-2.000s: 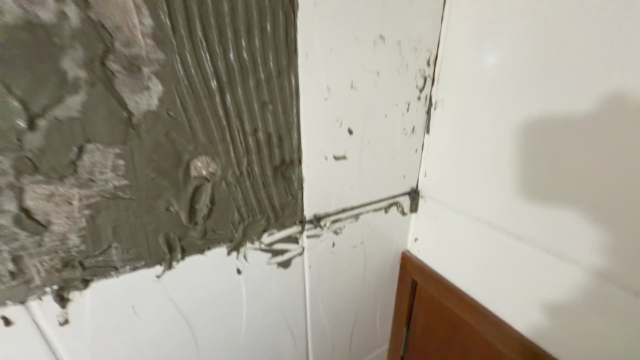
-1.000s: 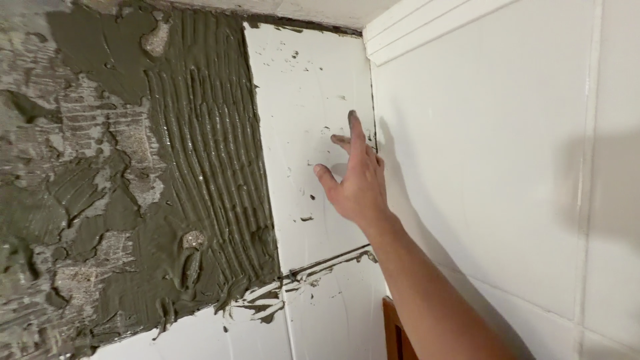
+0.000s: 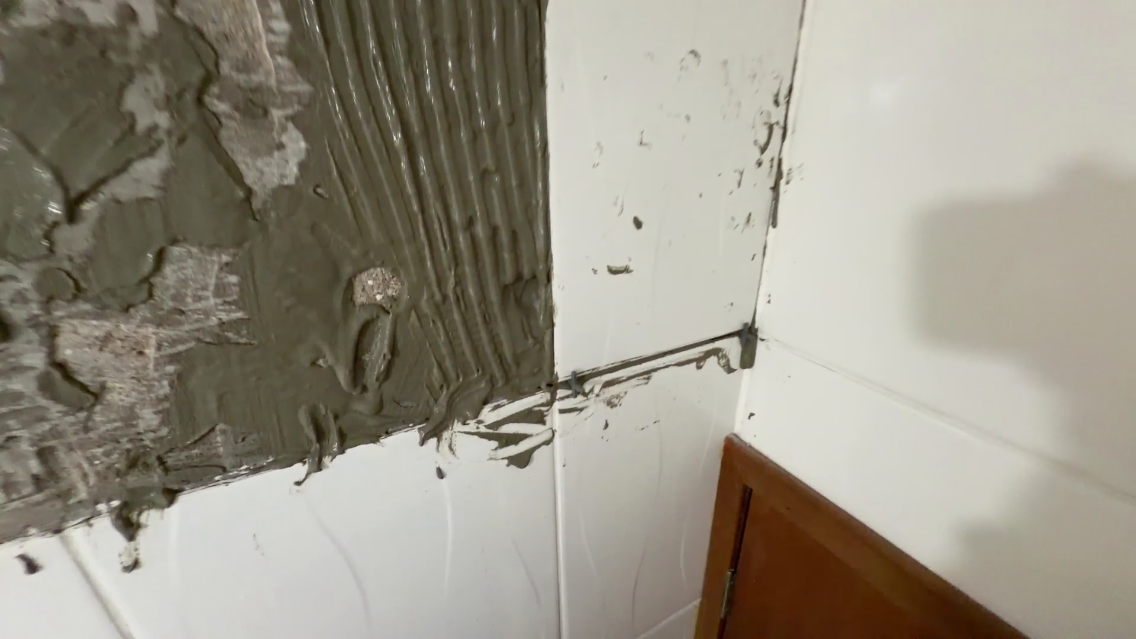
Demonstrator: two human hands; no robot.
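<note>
Neither of my hands shows in the head view. Grey tile adhesive point(image 3: 444, 195), combed into ridges on its right part, coats the wall at the upper left. Beside it a narrow white wall tile point(image 3: 657, 195), smeared with adhesive specks, reaches to the room corner. A small dark spacer point(image 3: 748, 346) sits at the corner end of the horizontal joint below this tile, and another point(image 3: 575, 383) lies near the joint's left end. Smears of adhesive cross the top edge of the lower white tiles point(image 3: 373, 532).
A white tiled side wall point(image 3: 887, 266) meets this wall at the corner and bears a dark shadow. Low in the corner stands a brown wooden cabinet or door frame point(image 3: 737, 532) with a hinge. Rough bare wall point(image 3: 124, 355) shows through the adhesive at left.
A hand and forearm lay over the narrow tile one second ago and are now out of view. The view has moved closer to the lower joint.
</note>
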